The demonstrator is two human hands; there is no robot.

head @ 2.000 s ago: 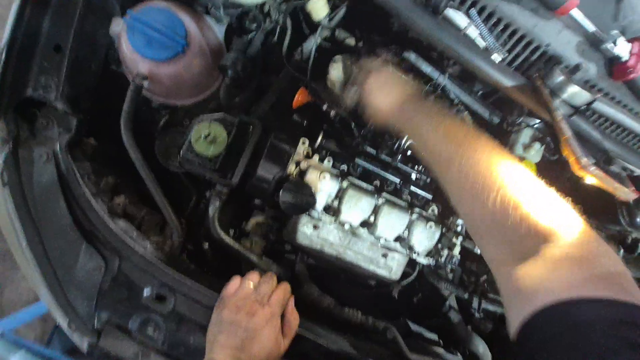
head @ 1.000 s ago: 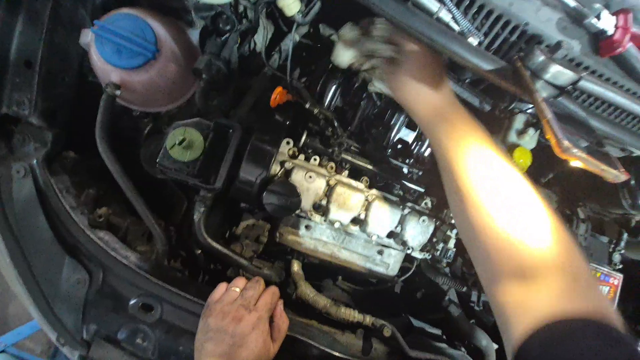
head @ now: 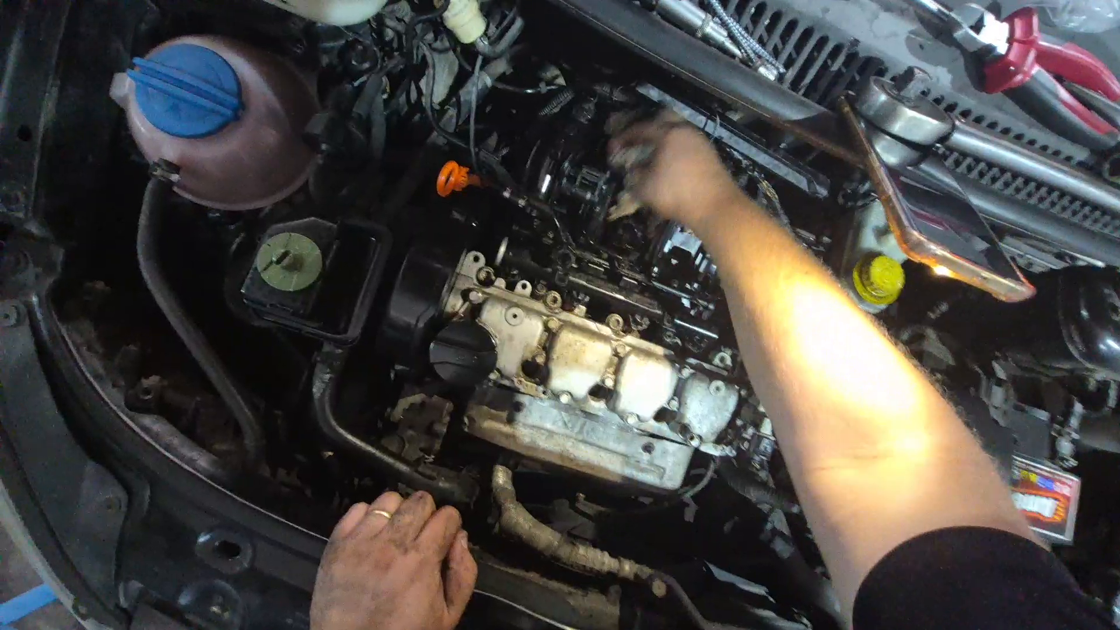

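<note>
My left hand (head: 394,560), with a ring on one finger and dark grime on the skin, rests on the front edge of the engine bay and holds nothing visible. Stretched across the engine, my right hand (head: 669,171) is blurred and closed around a crumpled light cloth (head: 632,157), over the black intake manifold (head: 577,179). Below it lies the metal valve cover (head: 582,359) with a black oil filler cap (head: 462,353) at its left end. The orange dipstick handle (head: 452,178) stands left of my right hand.
A pink coolant tank with a blue cap (head: 185,90) is at upper left, near a green-capped reservoir (head: 290,262). A lit phone (head: 954,232), a ratchet (head: 906,109) and red-handled pliers (head: 1019,52) lie at upper right. A yellow cap (head: 878,278) sits below the phone.
My right hand has moved with the cloth from the rear of the engine bay down towards the manifold. My left hand stays on the front edge.
</note>
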